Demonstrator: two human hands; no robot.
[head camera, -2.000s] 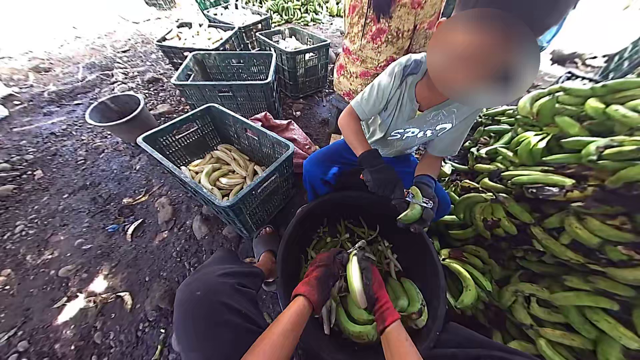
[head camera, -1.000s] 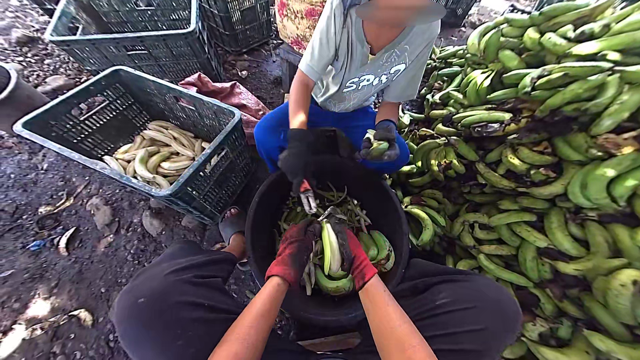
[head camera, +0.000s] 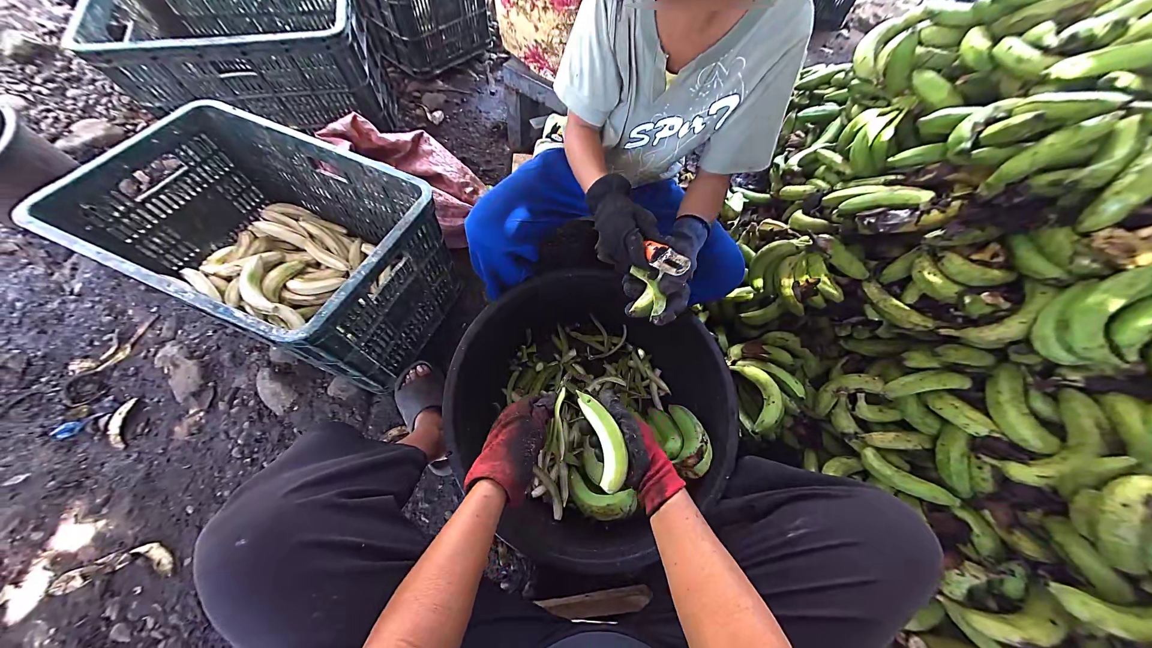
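My left hand (head camera: 515, 450), in a red and black glove, is over the black tub (head camera: 589, 558), beside hanging strips of green peel (head camera: 555, 450); its fingertips are hidden among them, so its grip is unclear. My right hand (head camera: 650, 457), gloved alike, holds a partly peeled green plantain (head camera: 605, 443) by its right side. Under and beside it lie more green plantains (head camera: 601, 500), and peel strips (head camera: 594, 360) fill the tub's far part. Across the tub, a person's black-gloved hands hold an orange-handled peeler (head camera: 666, 258) on another green plantain (head camera: 646, 294).
A dark green plastic crate (head camera: 360, 288) with peeled plantains (head camera: 288, 261) stands at the left, more crates (head camera: 225, 67) behind it. A large pile of green plantains (head camera: 954, 378) fills the right side. A red sack (head camera: 405, 166) lies behind the crate. The other person sits opposite, close to the tub.
The view has tilted down and come nearer. The other person's peeler has moved from low over the tub, near my hands, back to the plantain in their other hand. My hands stay over the tub.
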